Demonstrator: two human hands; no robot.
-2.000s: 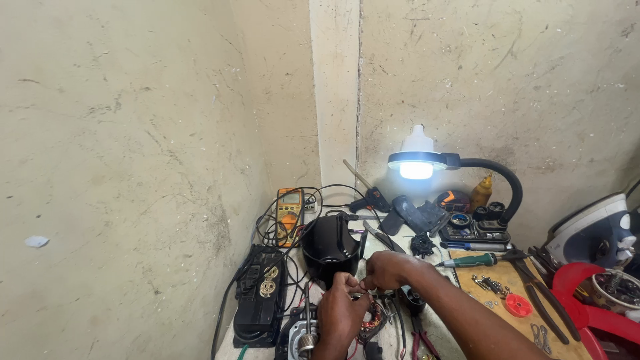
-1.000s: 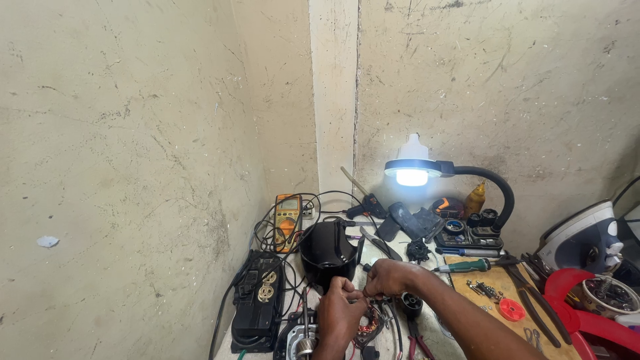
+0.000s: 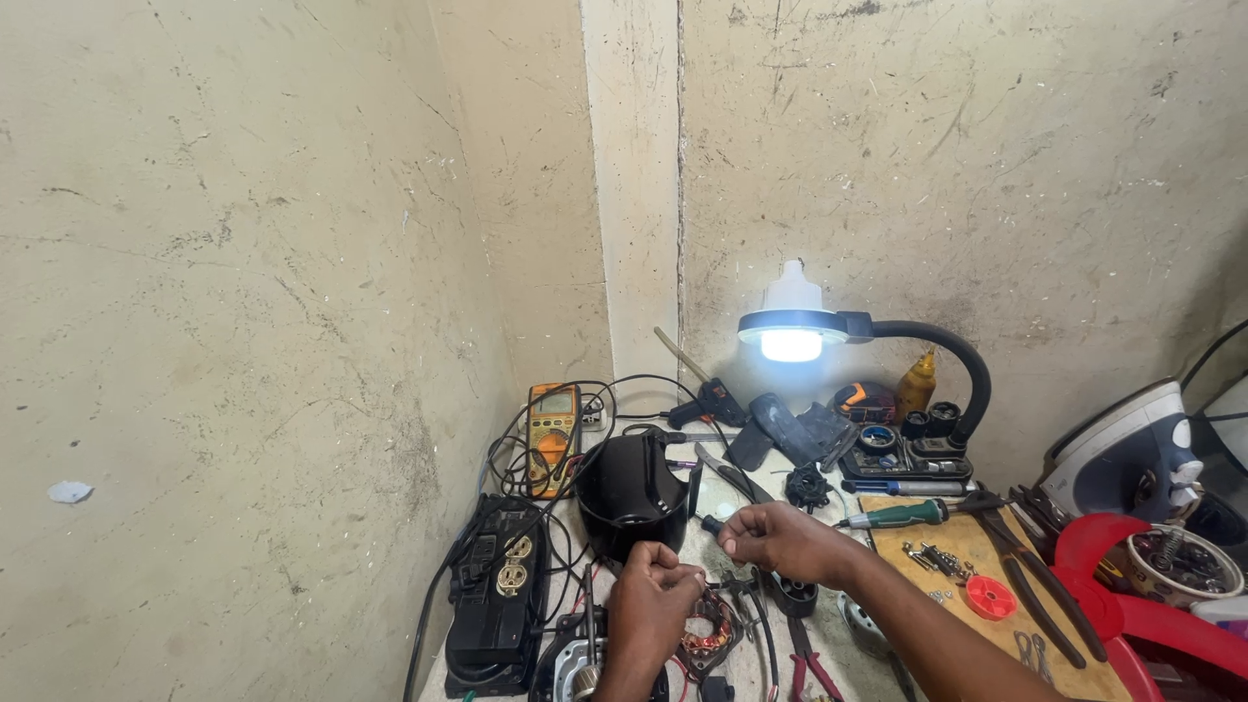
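My left hand [image 3: 651,614] is low at the middle, its fingertips pinched together over the left side of a motor stator with copper windings [image 3: 707,629]; whatever it pinches is too small to tell. My right hand [image 3: 780,541] is up and to the right of it, thumb and fingers closed together beside the dark end of a thin tool or cable [image 3: 712,525]; whether it holds this is unclear. A glossy black plastic housing [image 3: 634,487] stands just behind my hands. At the lower left is a metal motor part with a shaft [image 3: 588,653], partly hidden by my left forearm.
Left are a black power strip [image 3: 502,585] and an orange multimeter [image 3: 553,439] with looped cables. A lit lamp [image 3: 792,336] hangs behind. Right lie a green-handled screwdriver [image 3: 902,514], a wooden board [image 3: 892,561] with screws, black-handled pliers [image 3: 1038,585], red fan blades [image 3: 1097,585] and a clothes iron [image 3: 1121,458].
My hands were close together over the stator; now my right hand is apart from my left, higher and to the right. My left hand stays near the stator.
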